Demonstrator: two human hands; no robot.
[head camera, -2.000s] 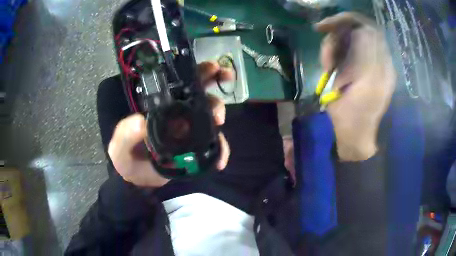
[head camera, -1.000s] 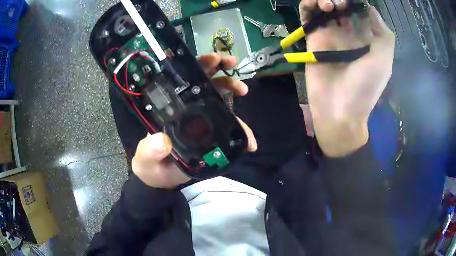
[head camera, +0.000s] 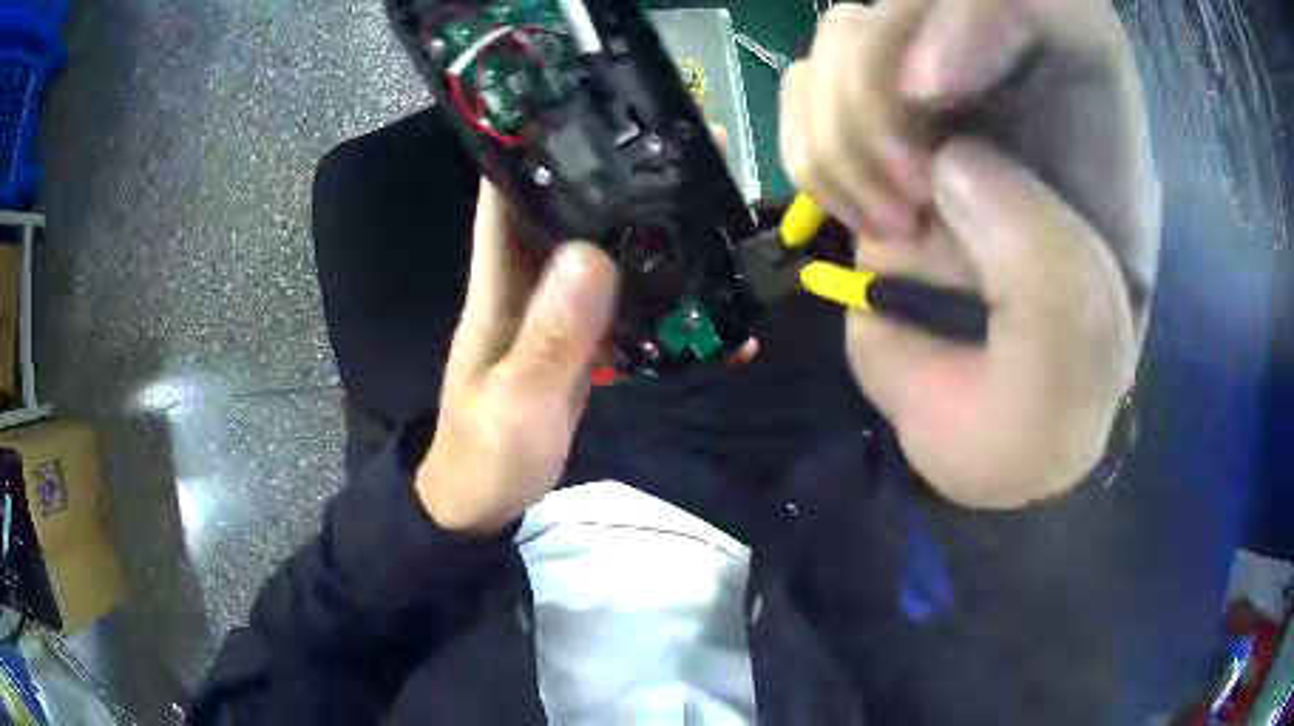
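Observation:
My left hand holds the black smart lock panel housing over my lap, open back up and tilted. Its circuit boards, red wires, white strip and small green board at the lower end show. My right hand is shut on the circlip pliers with yellow-and-black handles. The plier jaws are dark and blurred beside the housing's lower right edge; I cannot tell if they touch it or hold a ring.
A pale support block lies on the green bench, partly behind the housing. Blue crates stand at the far left. A cardboard box stands at the lower left. Clear plastic is at the upper right.
The housing has moved up and right. The pliers have left the support block and come down beside the housing's lower end. My right hand is more curled and nearer the housing.

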